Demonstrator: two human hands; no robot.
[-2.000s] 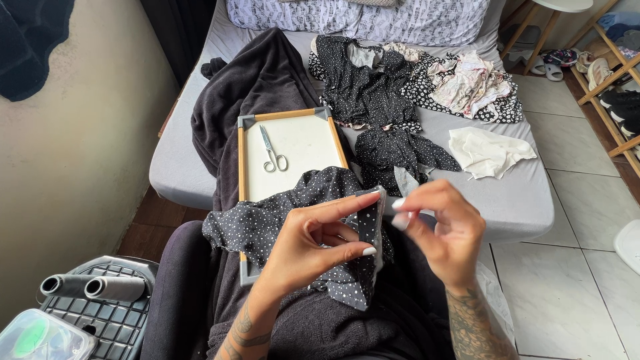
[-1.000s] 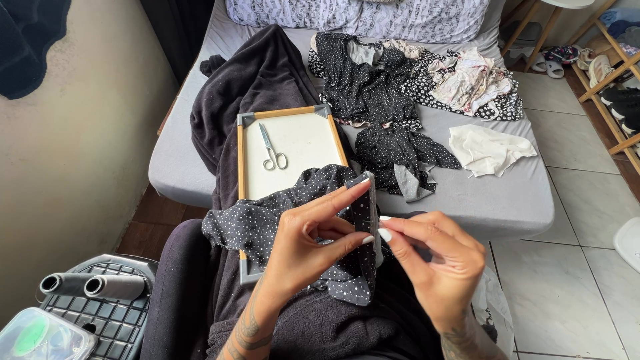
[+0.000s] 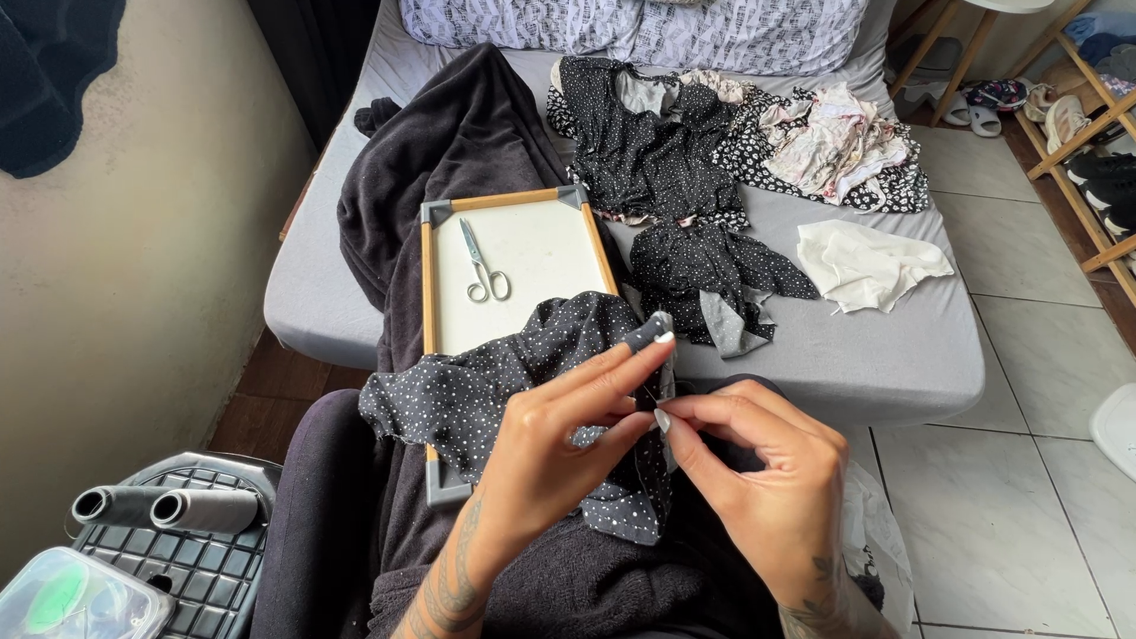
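Note:
My left hand (image 3: 568,426) grips the edge of a black fabric piece with white dots (image 3: 497,382), stretched between its fingers over my lap. My right hand (image 3: 763,453) pinches at that same edge, thumb and forefinger together beside my left thumb; something thin, perhaps a needle, shows faintly at the fingertips. The fabric partly covers a wood-framed white board (image 3: 524,231) with grey corners, and metal scissors (image 3: 479,266) lie on the board. Just beyond, on the bed, is a dotted black scrap (image 3: 710,275) beside a white cloth (image 3: 870,262).
A dark blanket (image 3: 461,133) and patterned garments (image 3: 648,133) lie on the grey-sheeted bed (image 3: 879,355). Two thread cones (image 3: 204,510) and a clear plastic box (image 3: 80,599) rest on a black stool (image 3: 204,568) at left. A shoe rack (image 3: 1065,151) stands at far right.
My right hand was apart from the fabric two seconds ago, then came in to its edge. It now pinches there, close against my left thumb. My left hand keeps its hold.

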